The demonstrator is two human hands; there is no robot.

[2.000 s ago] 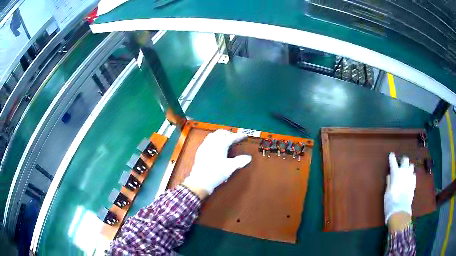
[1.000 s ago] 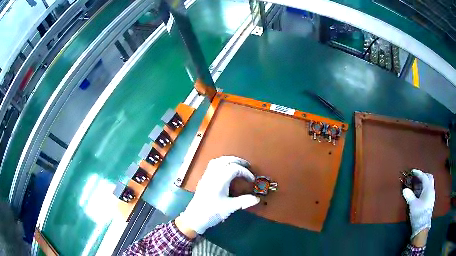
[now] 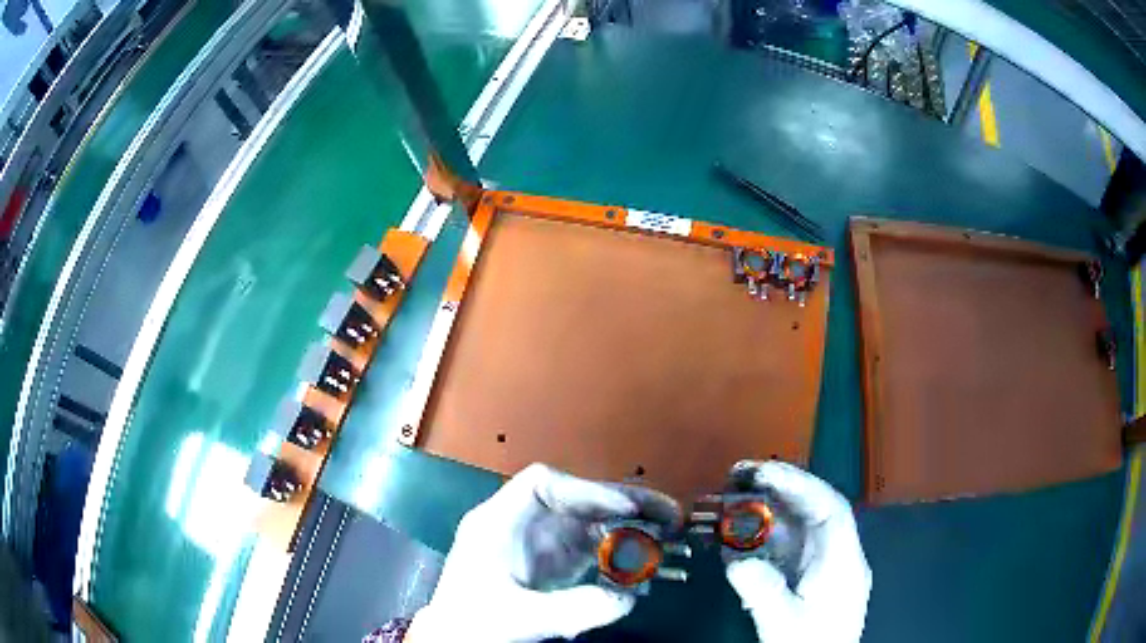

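My gloved left hand (image 3: 534, 565) holds a wound coil (image 3: 628, 554) with a copper ring and silvery leads pointing right. My gloved right hand (image 3: 804, 553) holds another wound coil (image 3: 747, 524) with its leads pointing left. The two coils face each other at the front edge of the left bakelite tray (image 3: 628, 364), with a small gap between their bodies. Two more coils (image 3: 797, 269) sit at that tray's far right corner. The palms hide parts of both held coils.
An orange strip (image 3: 405, 255) with several grey-black cased blocks (image 3: 336, 368) lies on the left. The right bakelite tray (image 3: 993, 364) has small dark parts (image 3: 1106, 347) at its right edge. A thin black tool (image 3: 769, 201) lies behind the trays. A metal post (image 3: 415, 94) stands at the back left.
Both hands have come together near the front, each still with its coil. The right hand has left the right tray. The camera view has shifted.
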